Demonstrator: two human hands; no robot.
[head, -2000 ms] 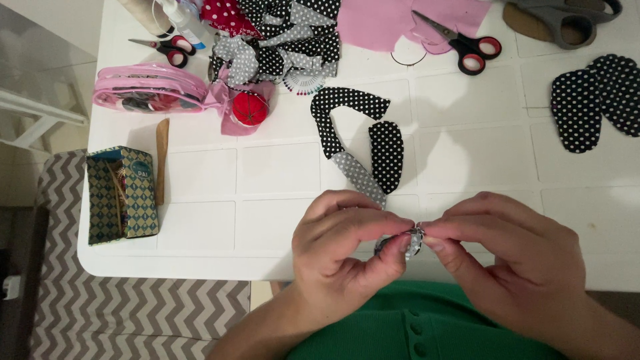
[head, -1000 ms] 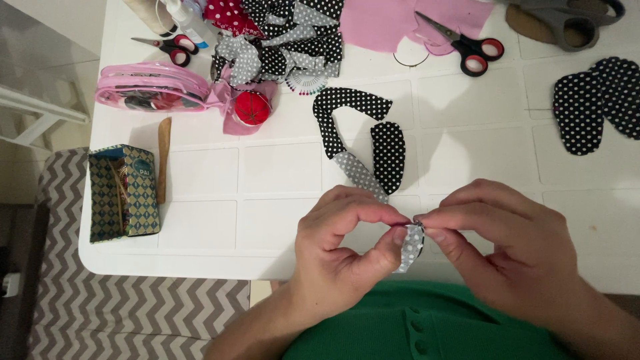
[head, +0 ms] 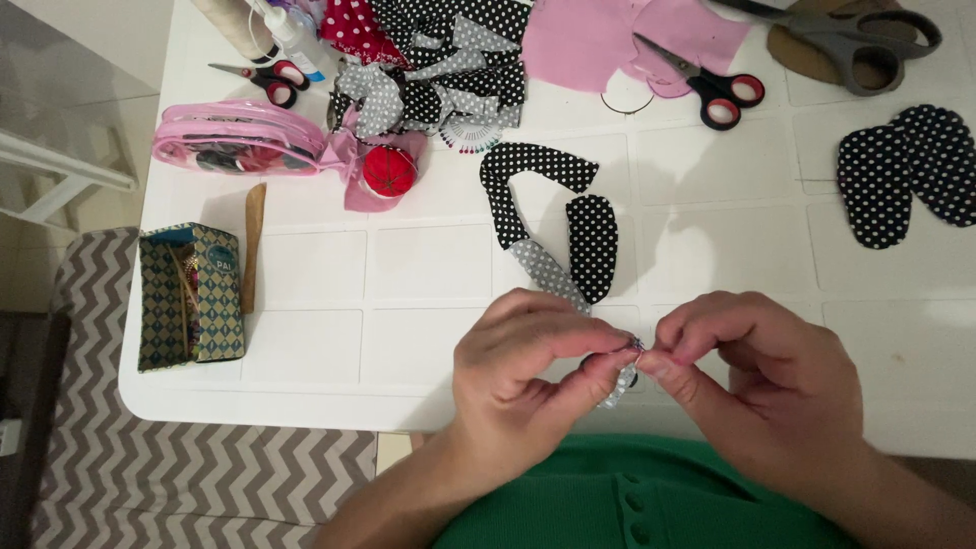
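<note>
Between thumb and fingers, my left hand [head: 537,374] pinches a small grey polka-dot fabric piece [head: 619,385] near the table's front edge. My right hand [head: 751,381] meets it at the fabric's upper end, thumb and forefinger pressed together; whether they hold a needle or thread is too small to tell. Just beyond my left hand lie a curved black polka-dot fabric piece [head: 499,187], a grey dotted strip [head: 545,271] partly hidden by that hand, and an oval black dotted piece [head: 592,248].
Small scissors [head: 705,84], large grey scissors [head: 862,42] and black dotted ovals [head: 873,187] lie right. Fabric scraps [head: 435,76], a red pincushion [head: 390,171], a pin wheel [head: 469,133], a pink pouch [head: 236,141], a patterned box [head: 221,297] and a wooden stick [head: 253,248] lie left.
My fingers have shifted slightly around the small grey dotted piece, which hangs below my left fingertips. The things on the table have not moved.
</note>
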